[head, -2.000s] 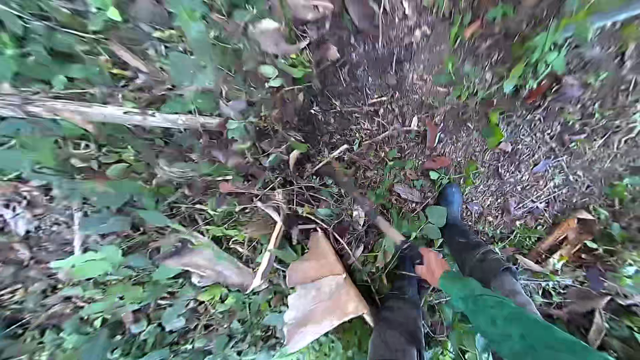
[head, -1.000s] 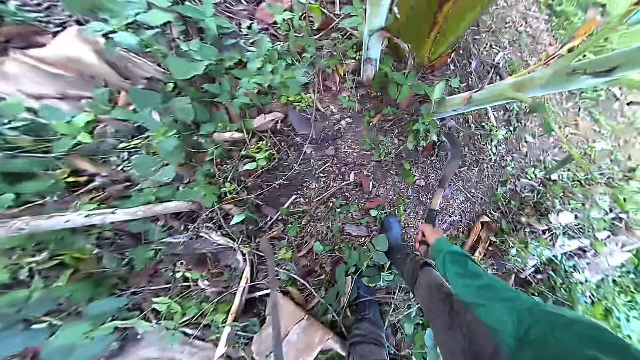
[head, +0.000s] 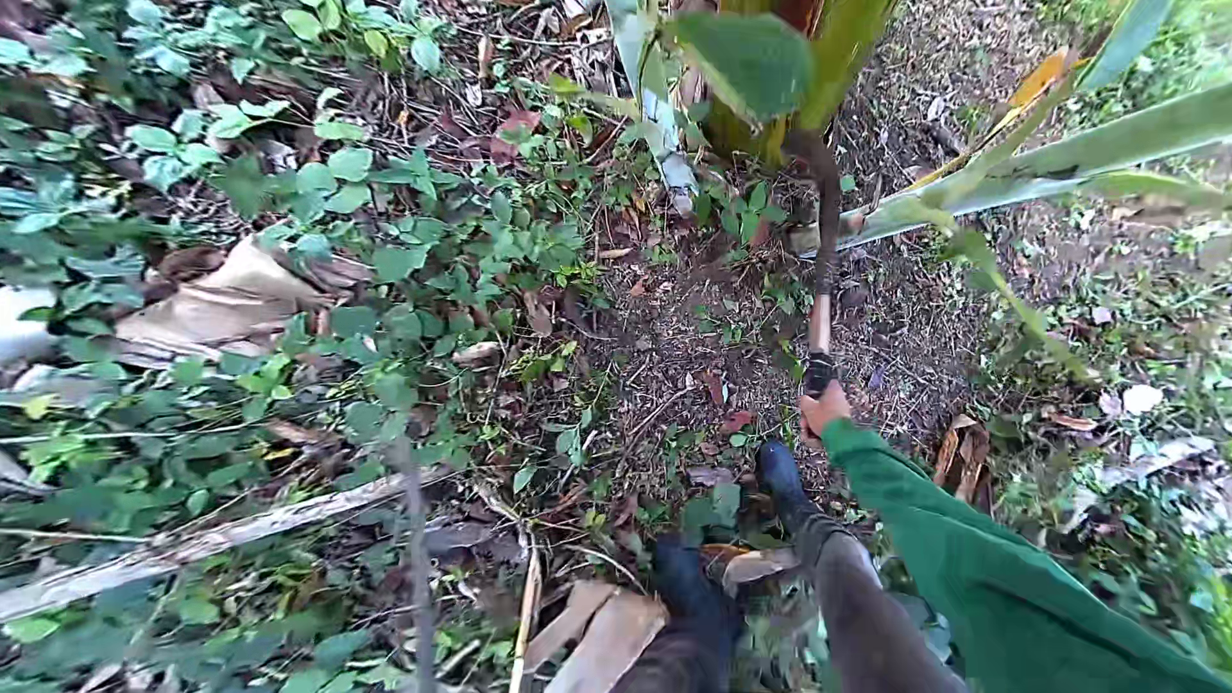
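My right hand (head: 825, 412), in a green sleeve, grips the dark-wrapped handle end of a long curved-blade cutting tool (head: 828, 231). Its wooden shaft points away from me, and its dark hooked blade lies over the base of a large plant with a thick yellow-green stalk (head: 760, 125). A pale cut leaf stalk (head: 664, 144) stands left of that base, and a long green leaf stalk (head: 1020, 173) reaches out to the right, close beside the blade. My left hand is not in view. A blurred thin grey stick or rod (head: 417, 577) stands at the lower left; what holds it is hidden.
My dark boots (head: 778, 474) stand on ground with leaf litter. Low green weeds (head: 385, 260) cover the left side. A pale fallen branch (head: 221, 544), dry brown sheaths (head: 231, 298) and a broken brown husk piece (head: 961, 457) lie around.
My right hand has carried the curved tool forward, from beside my boots to the plant's base. The view has shifted, bringing the plant in, which was out of sight two seconds ago.
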